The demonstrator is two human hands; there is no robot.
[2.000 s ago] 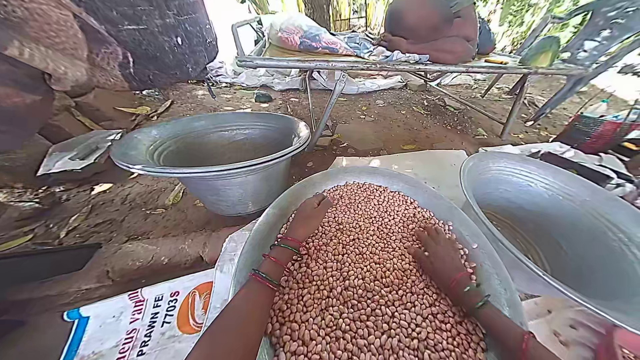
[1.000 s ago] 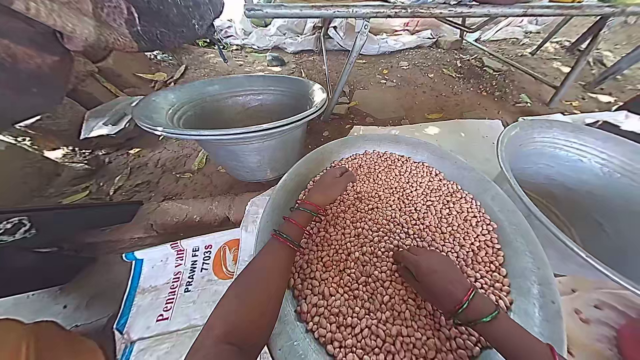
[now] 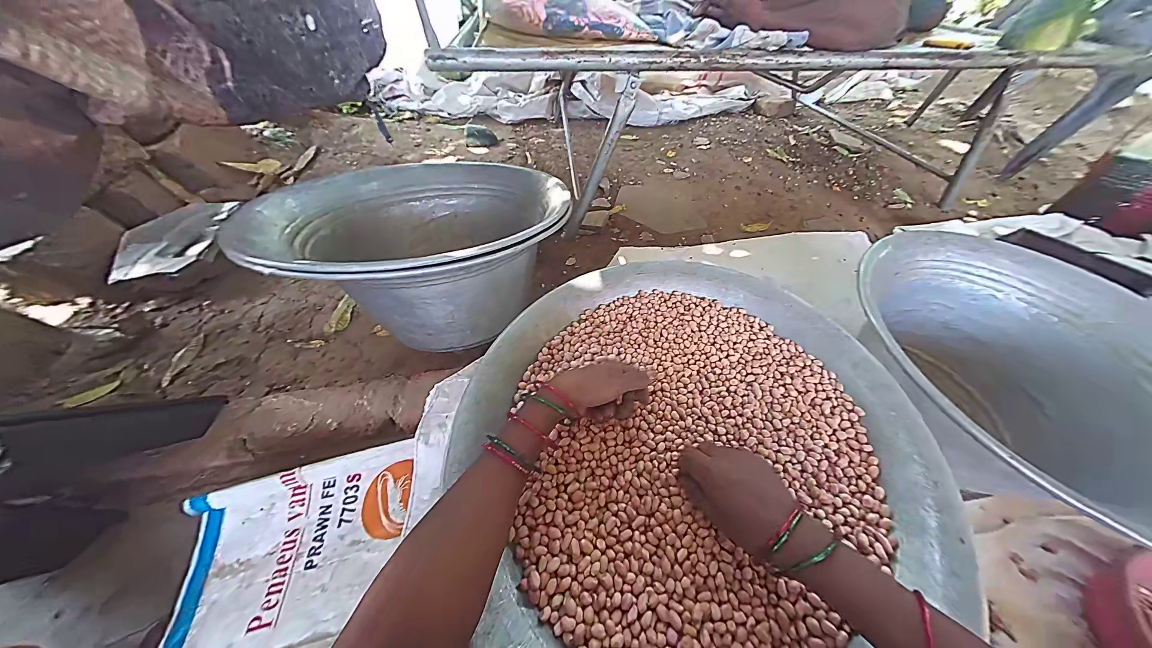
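Note:
A wide metal basin (image 3: 931, 504) holds a broad layer of shelled peanuts (image 3: 684, 351) with pinkish skins. My left hand (image 3: 605, 389) is over the left part of the peanuts, its fingers curled downward; whether anything is between them is hidden. Lower and to the right, my right hand (image 3: 733, 490) rests on the peanuts with its fingertips bent under and out of sight, so its grip does not show. Red and green bangles circle both wrists.
Stacked metal basins (image 3: 441, 297) stand on the soil at the left, and another metal basin (image 3: 1035, 360) is at the right. A printed woven sack (image 3: 297, 558) lies at the lower left. Behind is a metal-framed cot (image 3: 720, 59) with a person's arm and cloth on it.
Both hands were spread on the peanuts, farther apart, two seconds ago. My right hand has moved inward toward the left one, and the fingers of both are now curled.

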